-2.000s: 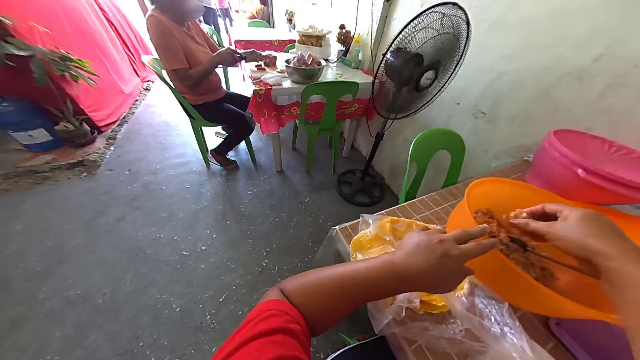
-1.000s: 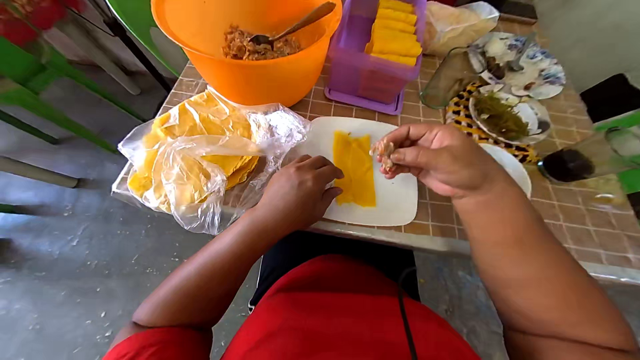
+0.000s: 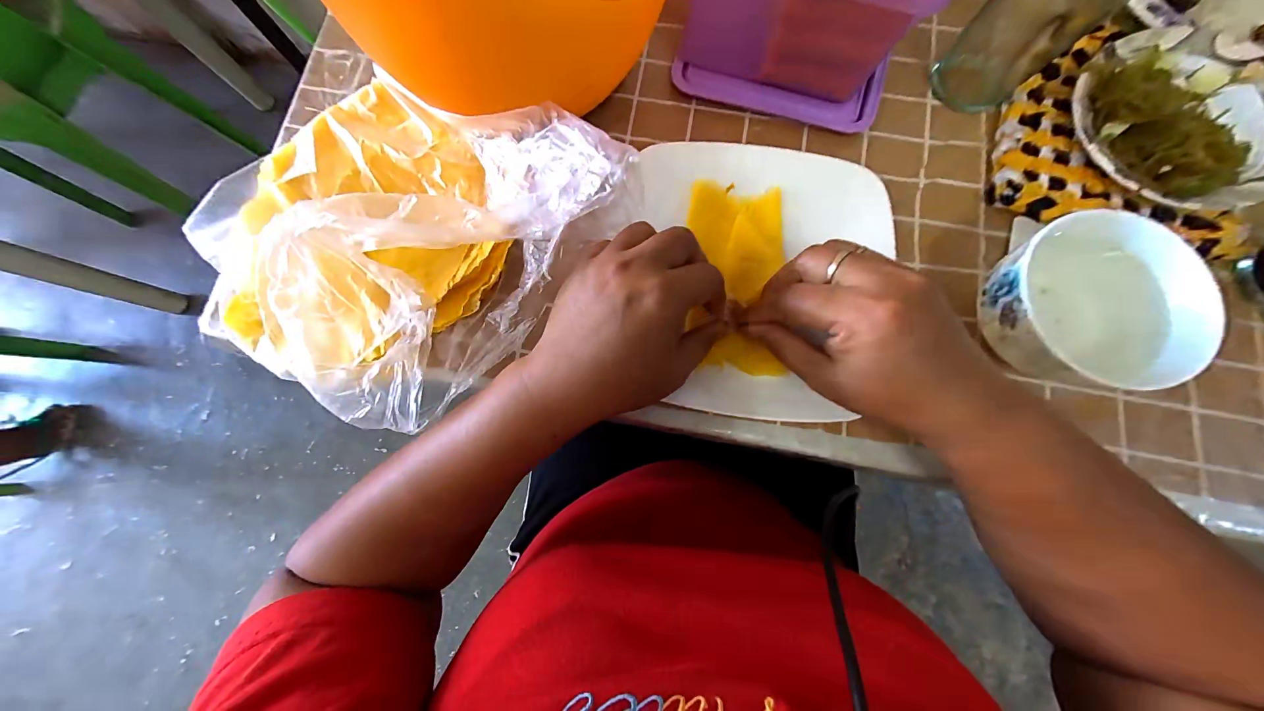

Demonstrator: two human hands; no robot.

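On a white plate [image 3: 829,197] at the table edge lie yellow wrapper sheets [image 3: 741,222], partly overlapping. My left hand [image 3: 642,316] has its fingertips on the left side of the wrapper, and my right hand [image 3: 859,321], with a ring on one finger, meets it from the right. Between the fingertips a small bit of filling [image 3: 733,314] shows; the fingers hide most of it. Left of the plate, a clear plastic bag [image 3: 326,247] holds a stack of yellow wrappers [image 3: 464,281].
An orange basin [image 3: 504,49] and a purple plastic container [image 3: 790,49] stand behind the plate. To the right are a bowl of clear liquid [image 3: 1111,296], a glass jar [image 3: 1007,59] and a bowl of green stringy food [image 3: 1165,128]. A green chair [image 3: 59,89] is at the left.
My right hand has moved from the basin to the wrapper, where it meets my left hand. One second ago it held a lump of filling above the plate's right side. The view has swung down.
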